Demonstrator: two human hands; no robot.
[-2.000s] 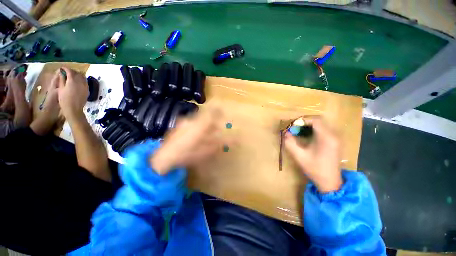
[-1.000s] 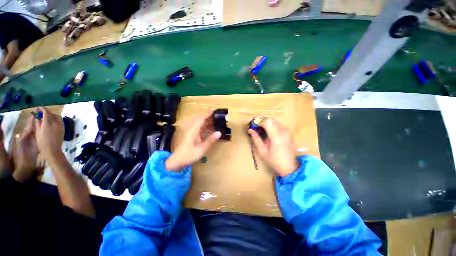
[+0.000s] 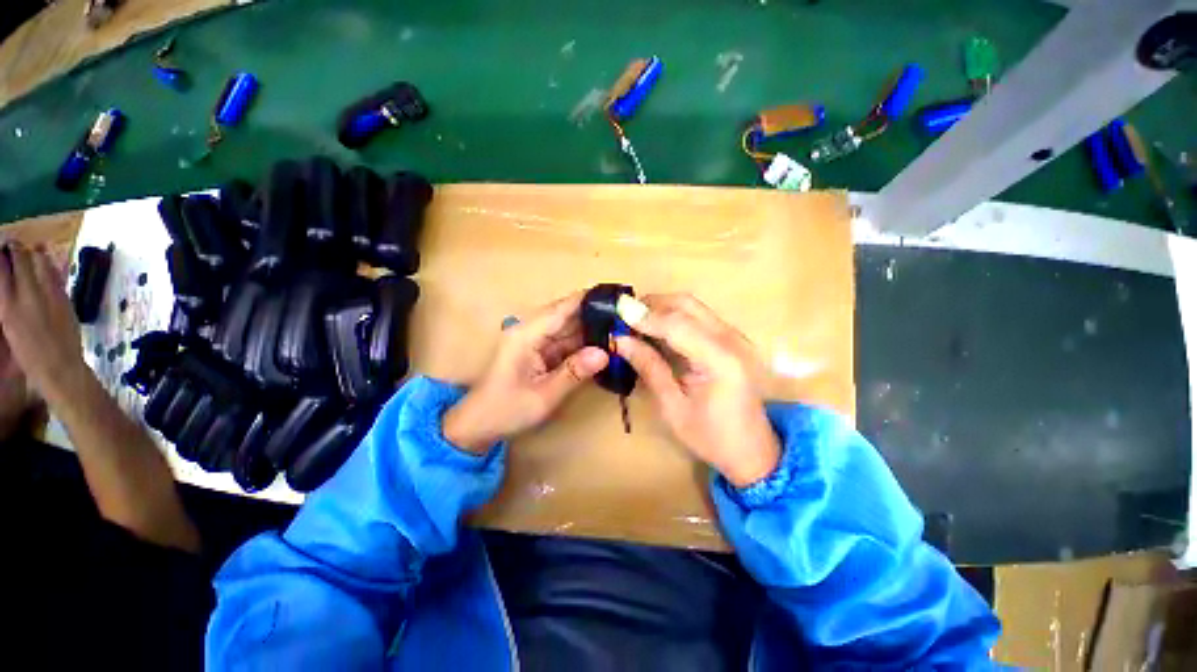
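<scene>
A black plastic housing [image 3: 605, 303] is held upright over the middle of the cardboard mat [image 3: 525, 236]. My left hand [image 3: 525, 377] grips its left side with thumb and fingers. My right hand [image 3: 702, 381] touches its right side and holds a blue battery [image 3: 618, 344] at the housing's open side. A small white part [image 3: 631, 310] shows at my right fingertips. A thin dark stick-like tool [image 3: 626, 415] shows just below the housing. How far the battery sits inside is hidden by my fingers.
Many black housings [image 3: 282, 328] are stacked on a white sheet at left. The green conveyor belt [image 3: 499, 79] across the back carries battery-and-board sets. A grey post [image 3: 1024, 125] stands at back right. A dark green surface [image 3: 1024, 407] lies right. Another person's arm [image 3: 92, 407] is at far left.
My hands have come together, bringing the black housing and the blue battery into contact. The left hand took the housing between the first two frames. The view has shifted.
</scene>
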